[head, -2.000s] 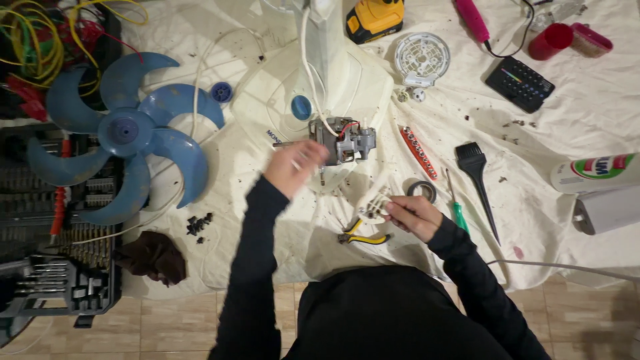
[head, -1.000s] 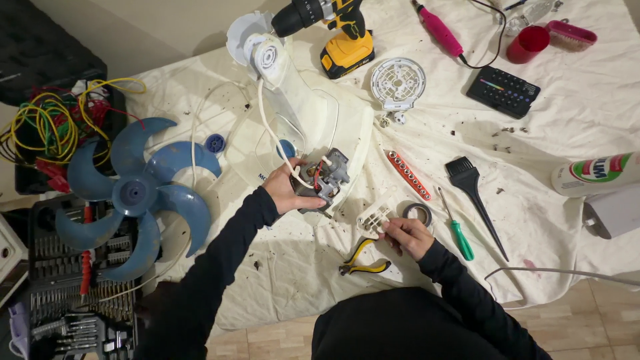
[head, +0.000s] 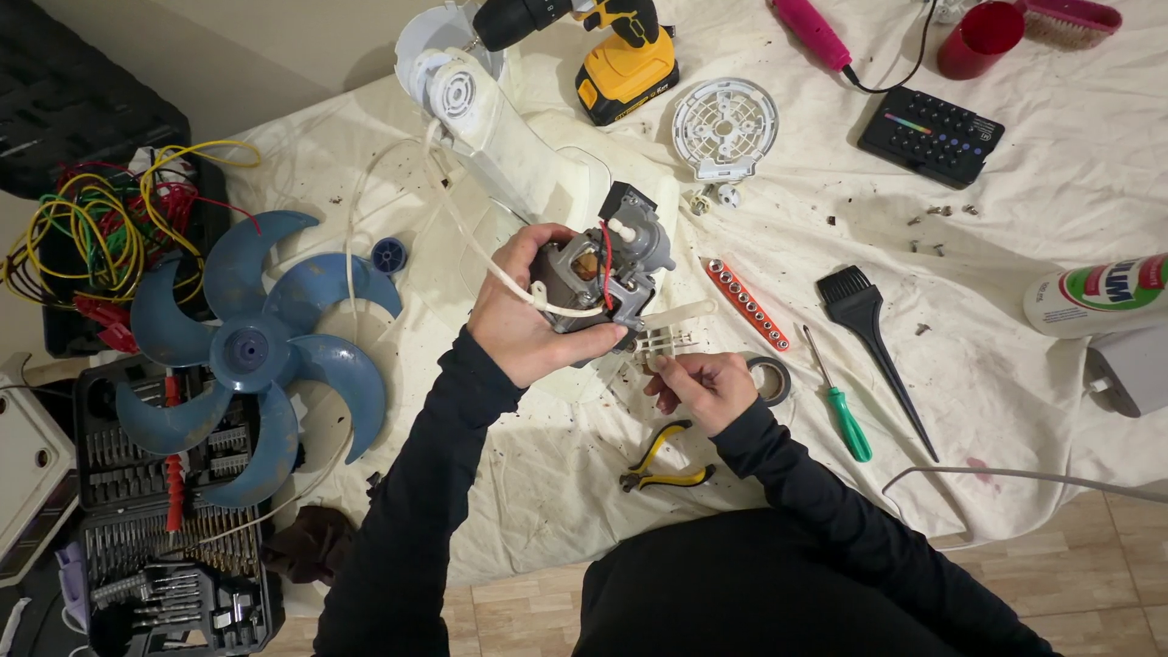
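My left hand (head: 529, 319) grips a grey fan motor (head: 602, 260) with a red wire and a white cord, raised in front of the white fan stand (head: 520, 151). Just right of it and lower, my right hand (head: 703, 388) holds a small white plastic part (head: 671, 340) between thumb and fingers, close to the motor's lower edge; whether they touch is unclear. Below my right hand lie yellow-and-black pliers (head: 662, 474). A roll of dark tape (head: 769, 379) is beside its knuckles, and a red socket rail (head: 746, 304) lies above that.
Blue fan blades (head: 251, 351) lie at left over an open tool case (head: 173, 557). A cordless drill (head: 620, 64) and round grey grille (head: 725, 128) are behind. To the right are a green screwdriver (head: 844, 411), black brush (head: 867, 338), loose screws (head: 940, 211) and a white bottle (head: 1100, 297).
My left hand, empty two seconds ago, has taken hold of the motor and brought it toward the white part in my right hand. The view has shifted.
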